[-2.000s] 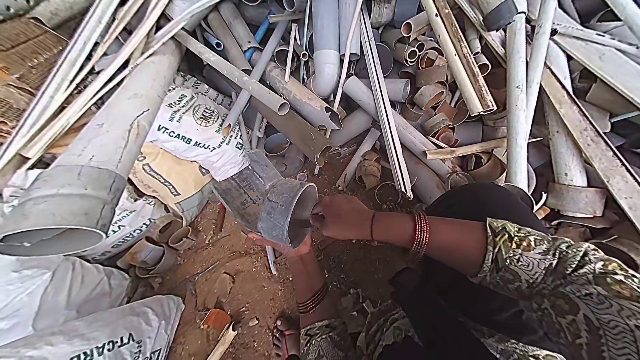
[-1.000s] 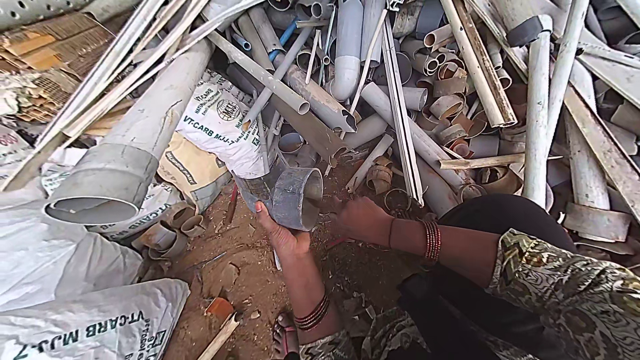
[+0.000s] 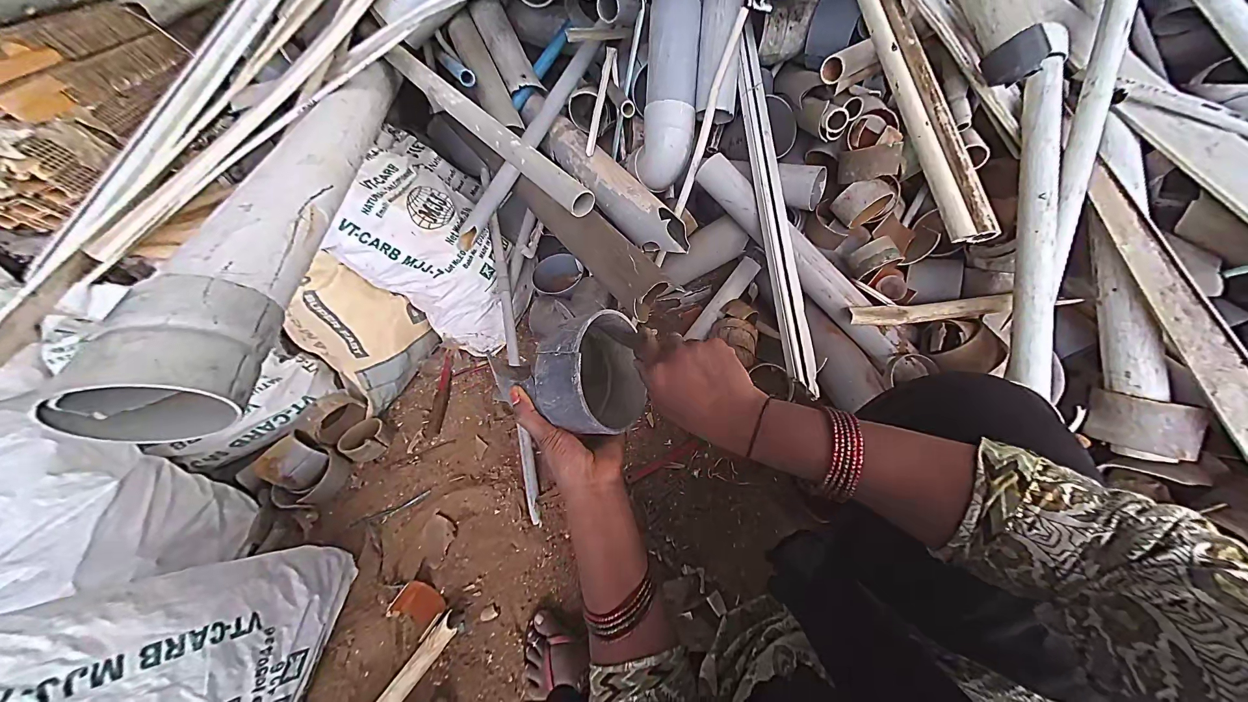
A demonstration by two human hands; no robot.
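My left hand (image 3: 567,444) holds a short grey plastic pipe fitting (image 3: 564,370) from below, thumb on its left side. The fitting's round open end faces right, towards my right hand. My right hand (image 3: 697,380) is closed at that rim; a dark, narrow piece shows between its fingers and the opening, too hidden to name. Red bangles circle both wrists. Behind the fitting, a broken grey pipe (image 3: 585,234) points down towards it.
A wide grey pipe (image 3: 244,283) lies at the left over printed white sacks (image 3: 419,234). Cut pipes, rings and long strips are heaped across the back and right. Small pipe pieces (image 3: 302,463) and an orange shard (image 3: 417,603) rest on the brown soil near a sandalled foot (image 3: 554,653).
The fitting in my left hand has turned, so its open end shows more to the right. My right hand, apart from it one second ago, is now at its rim.
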